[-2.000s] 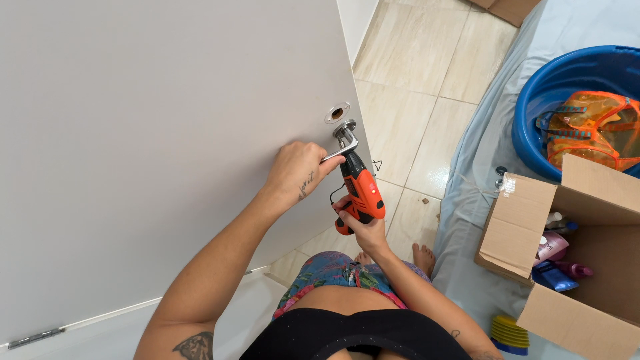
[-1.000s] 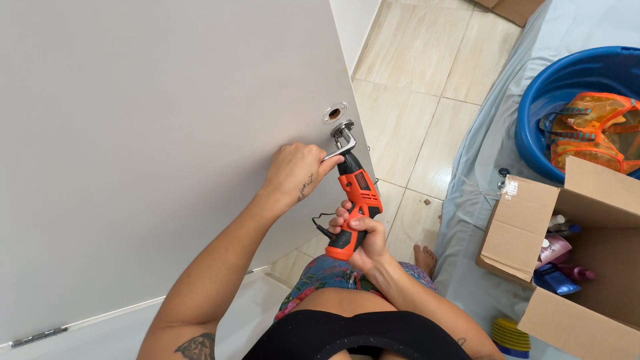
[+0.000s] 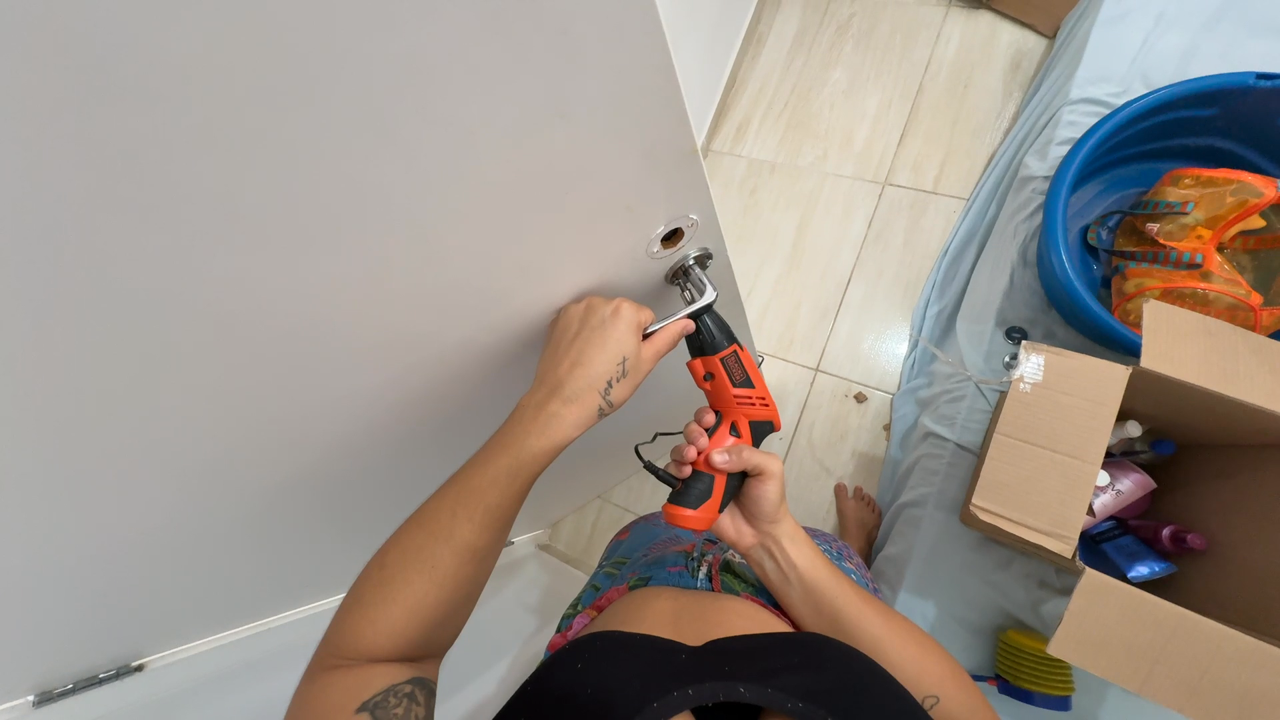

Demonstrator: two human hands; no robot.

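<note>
My left hand (image 3: 600, 355) grips the metal lever door handle (image 3: 690, 312), whose round rose (image 3: 689, 265) sits against the grey door (image 3: 380, 280). In my right hand (image 3: 735, 470) is an orange and black Black+Decker power screwdriver (image 3: 735, 390), with a cord plugged in near its base. The tool's nose points up at the handle's rose, beside the lever's neck; the exact contact of its tip cannot be told. Just above the handle, a round plate (image 3: 672, 237) surrounds a hole in the door.
To the right, a bed with a light blue sheet (image 3: 940, 420) holds a blue tub (image 3: 1070, 240) with orange items, an open cardboard box (image 3: 1060, 440) with bottles, and a yellow bellows pump (image 3: 1033, 660). A hinge (image 3: 88, 684) shows lower left. Tiled floor (image 3: 800, 240) lies beyond the door.
Since two seconds ago, my right hand and the screwdriver's base have swung left, tilting the tool differently against the handle. My left hand stays on the lever.
</note>
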